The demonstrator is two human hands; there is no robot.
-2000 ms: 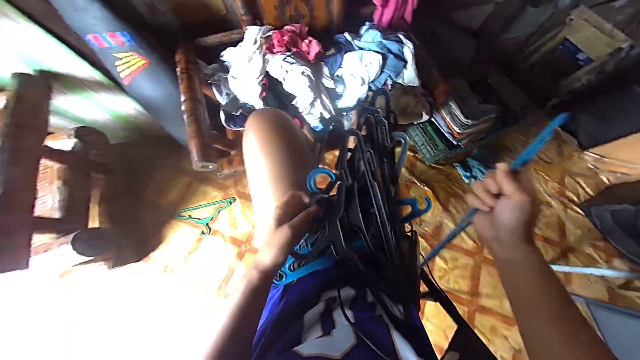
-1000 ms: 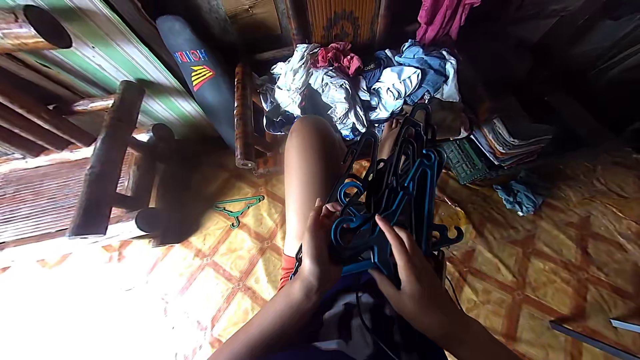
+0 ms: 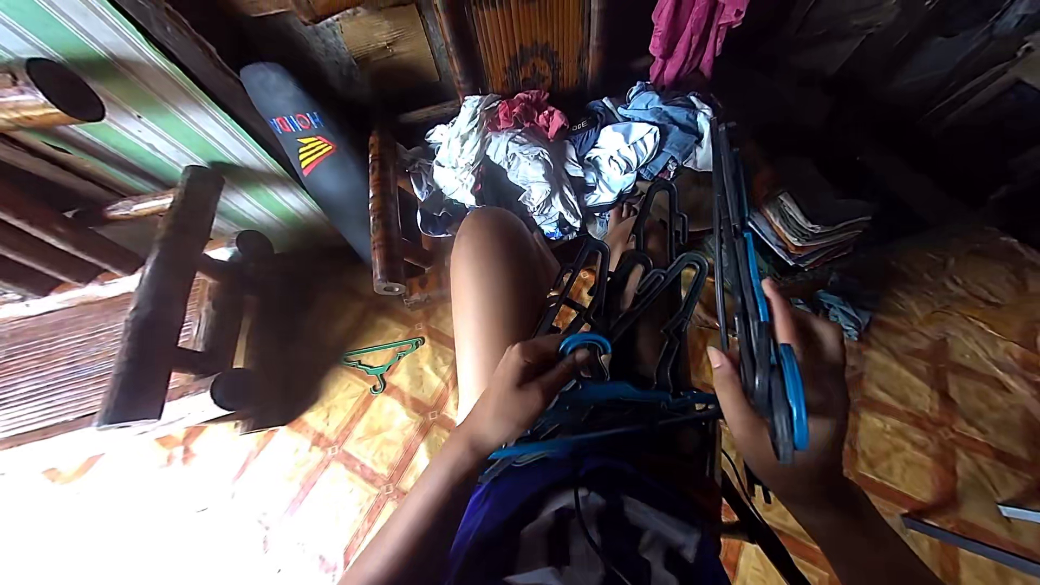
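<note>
My left hand [image 3: 520,390] grips plastic clothes hangers at my lap, with the round blue hook [image 3: 585,344] of one at its fingertips. Black hangers [image 3: 662,284] fan out over my legs, and blue hangers [image 3: 601,406] lie across the lap. On the right, my right hand [image 3: 792,390] holds a bunch of black and blue hangers [image 3: 746,301] upright on edge, between thumb and fingers. A green hanger [image 3: 382,363] lies on the floor left of my leg.
A pile of crumpled clothes [image 3: 536,162] lies ahead, beside a bamboo post [image 3: 385,211]. A stack of folded items [image 3: 808,227] stands right of it, near a blue cloth [image 3: 841,313] on the patterned floor. Wooden rails [image 3: 166,301] are at left.
My right hand was out to the right with a blue strip-like thing, then over the hangers at my lap. Now it is to the right again, holding a bunch of hangers apart from the rest.
</note>
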